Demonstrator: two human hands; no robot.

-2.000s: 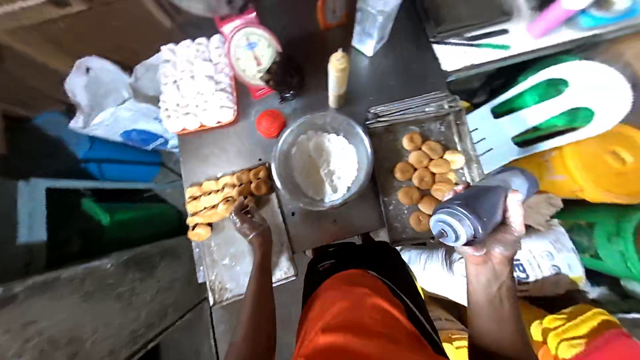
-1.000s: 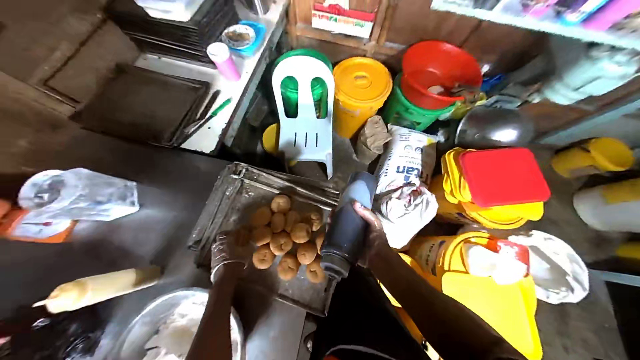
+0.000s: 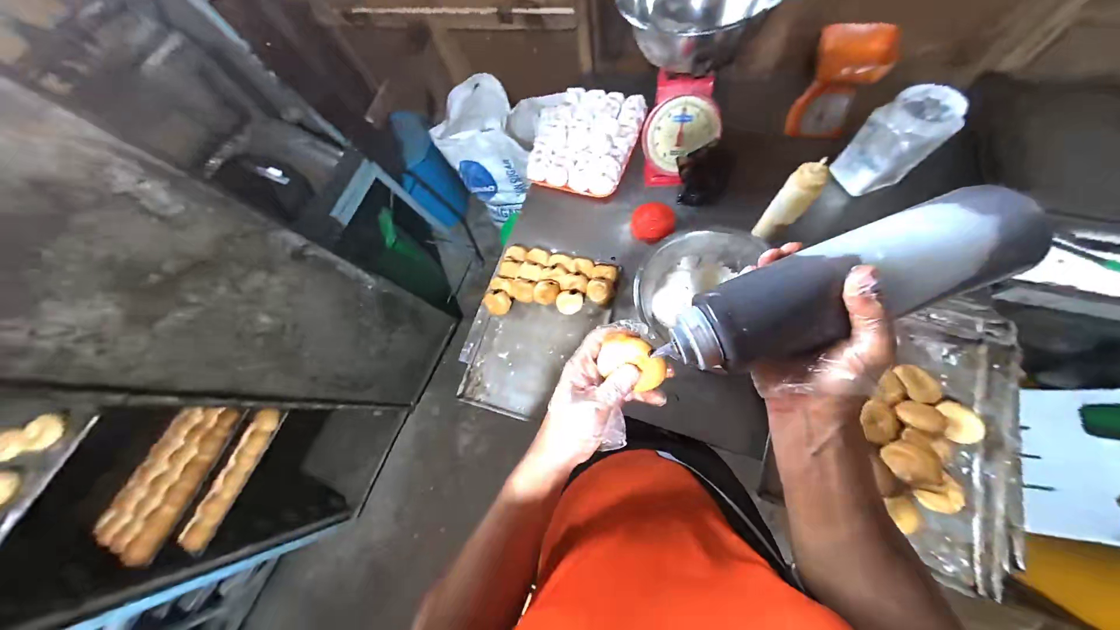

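Observation:
My left hand [image 3: 604, 389], in a clear plastic glove, holds a small round golden bun [image 3: 632, 359]. My right hand [image 3: 827, 350], also gloved, grips a large squeeze bottle [image 3: 866, 271] of dark filling, tilted with its nozzle touching or very close to the bun. Behind the bottle, partly hidden, is a clear bowl [image 3: 652, 284] of white powder. Rows of buns [image 3: 547, 278] stand on a metal tray [image 3: 503, 376] to the left. Loose buns [image 3: 914, 437] lie on another tray [image 3: 958, 350] at the right.
A tray of white-coated pieces [image 3: 586, 144], a red kitchen scale [image 3: 681, 127], a red round object [image 3: 653, 222], a cream-filled squeeze bottle [image 3: 792, 199] and a clear container [image 3: 901, 136] stand farther back. More baked pieces [image 3: 166, 477] lie on a dark tray at lower left.
My left hand has moved from the right tray of loose buns to in front of my body, a bun in it. The squeeze bottle is now tilted toward that bun. The view has swung left.

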